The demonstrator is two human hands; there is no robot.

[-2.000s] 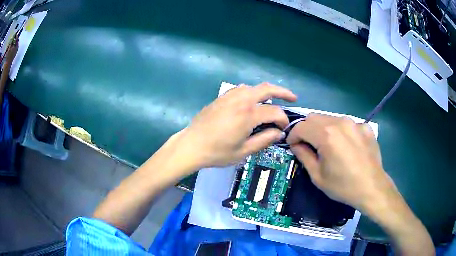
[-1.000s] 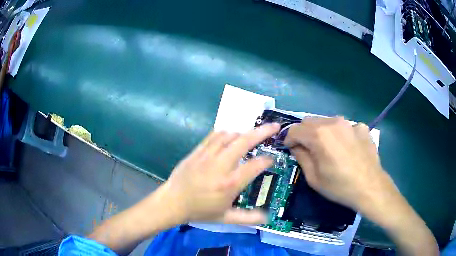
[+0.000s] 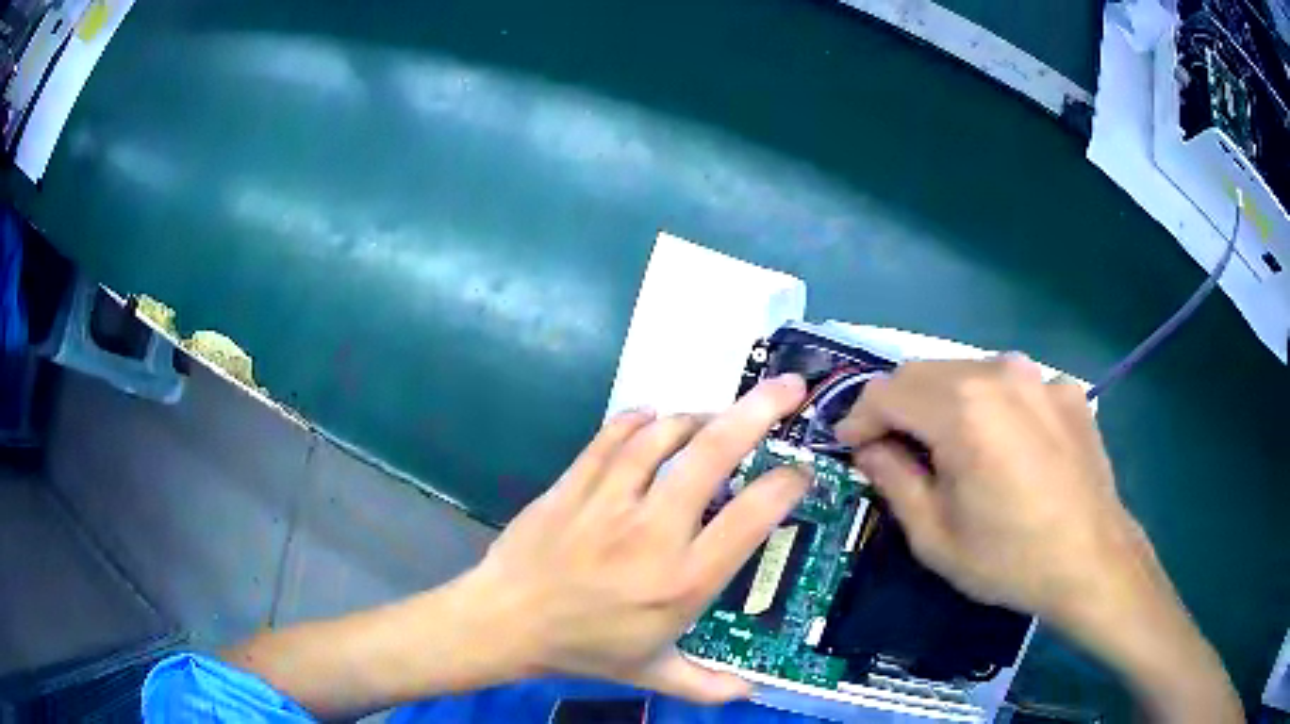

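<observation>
An open white projector unit (image 3: 905, 699) with a black inside lies on a white sheet (image 3: 707, 314) in front of me. Its green main board (image 3: 729, 639) has a pale rectangle on a dark centre. A smooth black block (image 3: 913, 601) sits beside the board. My left hand (image 3: 616, 552) lies spread over the board's left part, fingertips near its upper edge. My right hand (image 3: 990, 488) pinches at the thin lead wires (image 3: 838, 392) above the board; its fingers hide the exact grip. A grey-lilac cable (image 3: 1181, 318) runs from behind my right hand to the upper right.
Another white unit (image 3: 1228, 191) lies on a white sheet at the upper right. A white sheet with a yellow patch (image 3: 96, 20) lies at the upper left. A metal rail (image 3: 976, 54) crosses the green bench top (image 3: 425, 269). Yellowish lumps (image 3: 219, 357) sit at the bench edge.
My left hand has come off the wires at the unit's top edge and now lies over the board. My right hand stays at the wires. The view has shifted slightly.
</observation>
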